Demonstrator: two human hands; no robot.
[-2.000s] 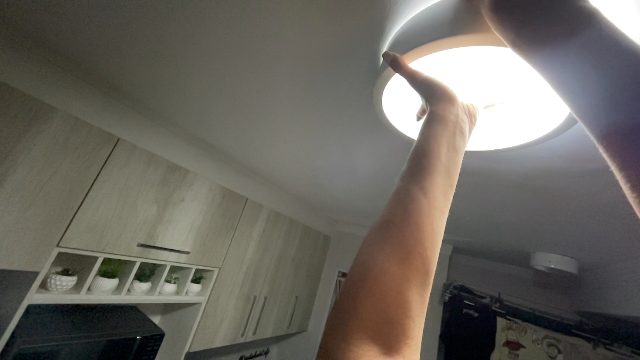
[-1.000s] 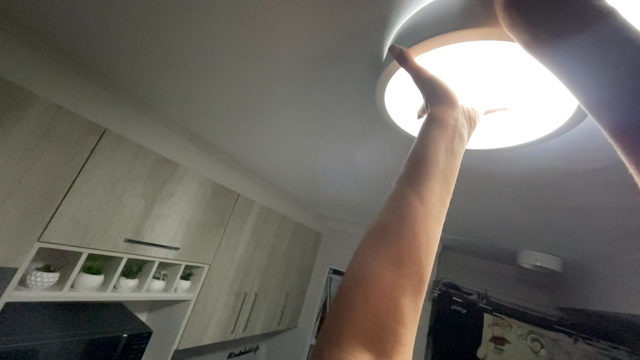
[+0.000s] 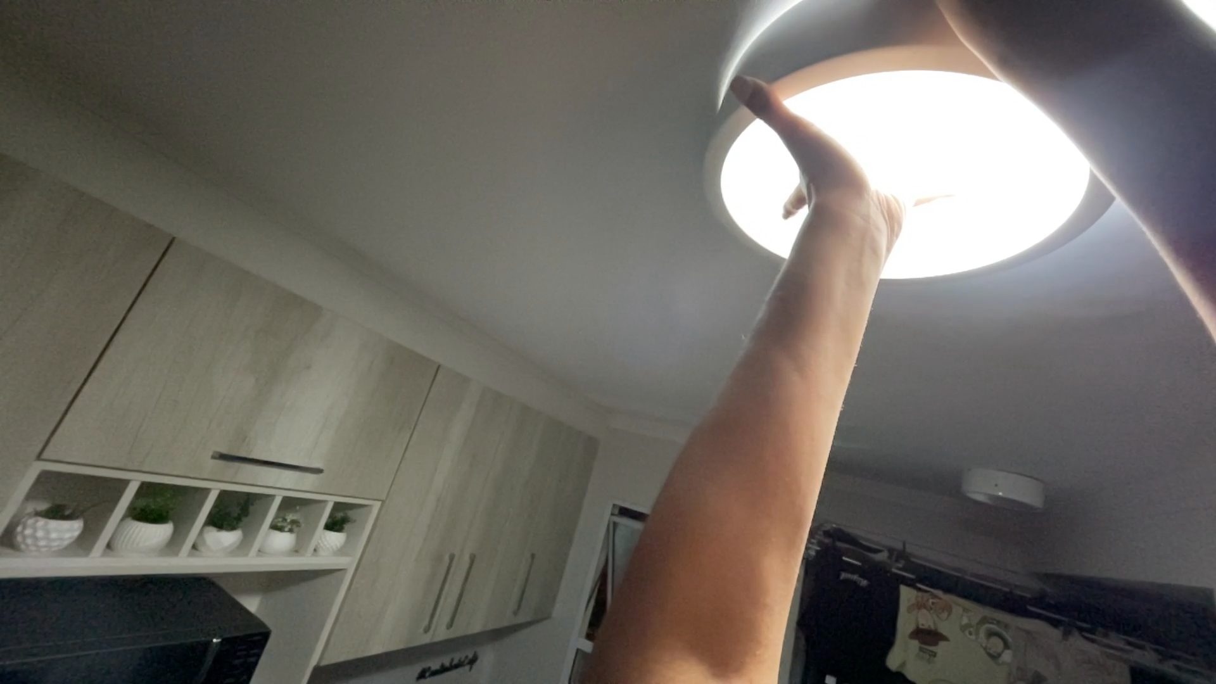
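A lit round ceiling light (image 3: 988,171) with a pale rim glows at the upper right. My left hand (image 3: 836,176) reaches up to it, palm against the bright underside and thumb at the rim's left edge. Its other fingers are mostly lost in the glare. My right arm crosses the upper right corner in front of the light. The right hand lies beyond the top edge of the view.
Wood-grain wall cabinets (image 3: 247,380) run along the left, above a white cubby shelf (image 3: 190,567) with several potted plants. Below is a black microwave oven (image 3: 123,627). A smaller white round ceiling fixture (image 3: 1003,488) and hanging clothes (image 3: 950,636) are at the lower right.
The left hand stays at the light's rim. The right hand's edge, seen at the top before, has passed out of view.
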